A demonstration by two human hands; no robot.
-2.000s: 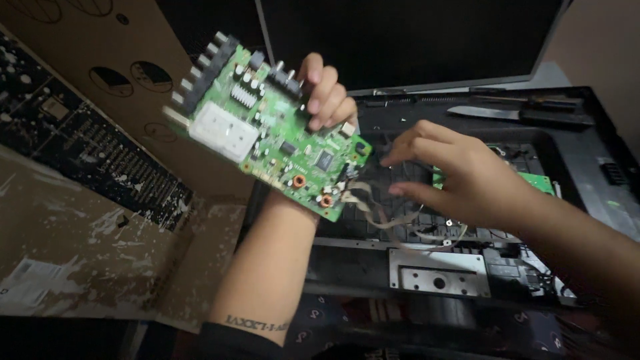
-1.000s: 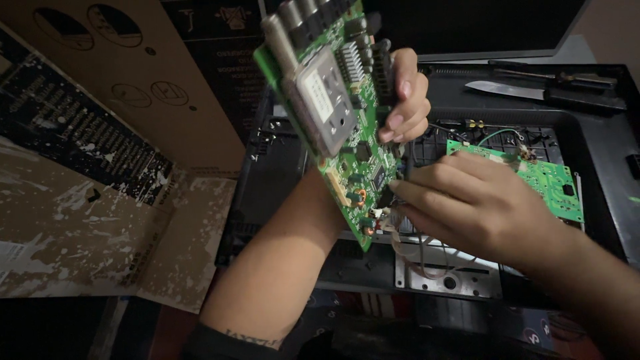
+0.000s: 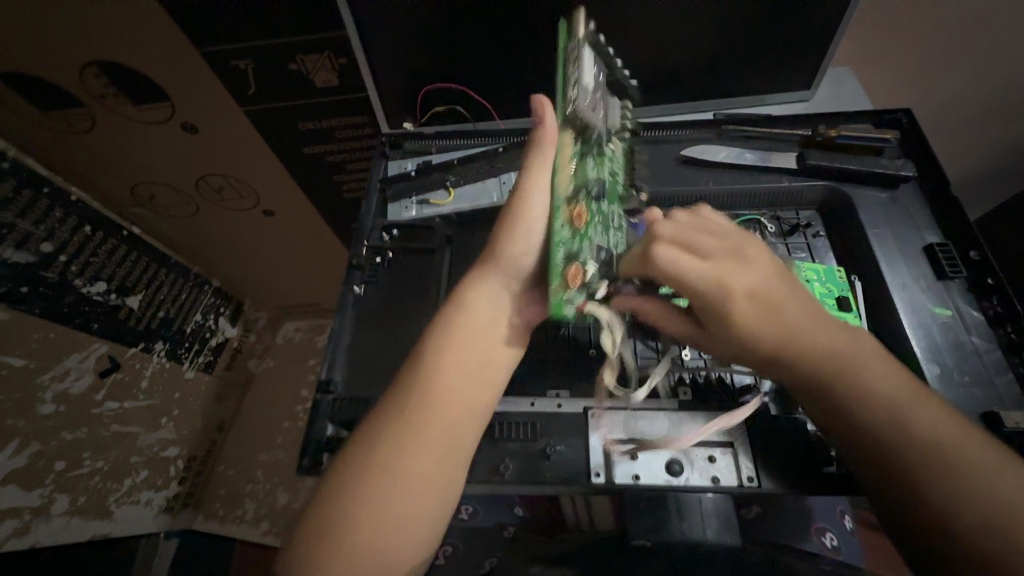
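Observation:
Upright and nearly edge-on, a green circuit board (image 3: 592, 184) is held by my left hand (image 3: 532, 208), whose palm and thumb lie along its back. My right hand (image 3: 696, 280), slightly blurred, is at the lower right edge of the board, by its connectors; the fingertips are partly hidden, so whether they grip anything does not show. White flat cables (image 3: 616, 352) hang from the board's bottom end. Behind my right hand, a second green circuit board (image 3: 828, 290) sits in the black plastic TV back housing (image 3: 392, 320).
A knife (image 3: 744, 156) and a screwdriver (image 3: 860, 138) lie on the housing's far right rim. A screen panel (image 3: 680, 48) stands behind. Cardboard (image 3: 120, 440) is at the left. A metal bracket plate (image 3: 672, 464) is at the housing's near edge.
The held board has turned from showing its component face to nearly edge-on. My right hand came in to the board's lower end from the right and remains beside it.

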